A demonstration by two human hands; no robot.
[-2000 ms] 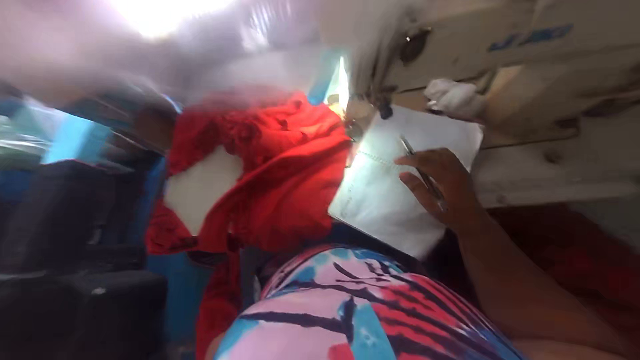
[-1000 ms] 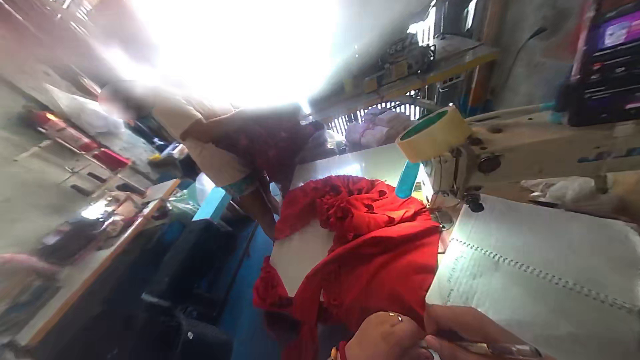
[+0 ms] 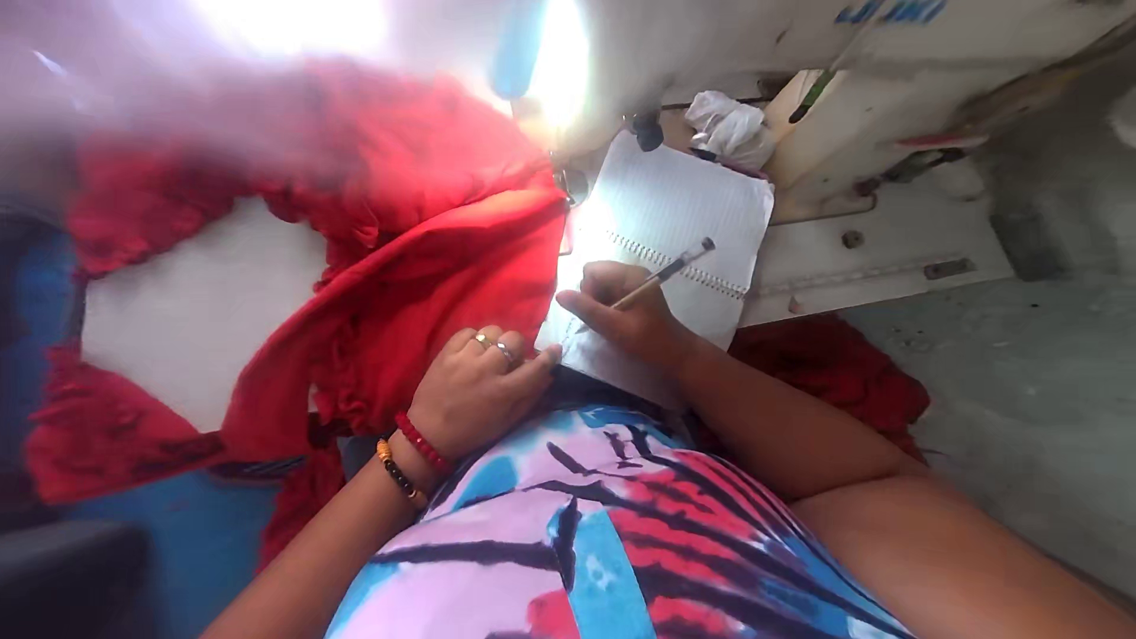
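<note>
A spiral-bound notebook (image 3: pixel 688 200) lies open below the head of a sewing machine, with faint writing near its lower left edge. My right hand (image 3: pixel 630 306) holds a pen (image 3: pixel 679 264) over the lower page. My left hand (image 3: pixel 484 377), with two rings and beaded bracelets, rests at the notebook's lower left corner, its thumb at the page edge. Its fingers are curled and I see nothing held in them. Red fabric (image 3: pixel 444 266), gathered in places, spreads to the left of the notebook and reaches close to my left hand.
The sewing machine (image 3: pixel 887 53) spans the top right. A crumpled white plastic bag (image 3: pixel 732 129) sits behind the notebook, near a green-handled tool (image 3: pixel 812 96). More red fabric (image 3: pixel 825 377) lies low at the right. A dark object (image 3: pixel 75 577) stands at the lower left.
The view has swung strongly, down to the notebook again. Both hands were close together at the notebook's near edge one second ago; now they are apart, the right one over the page with the pen.
</note>
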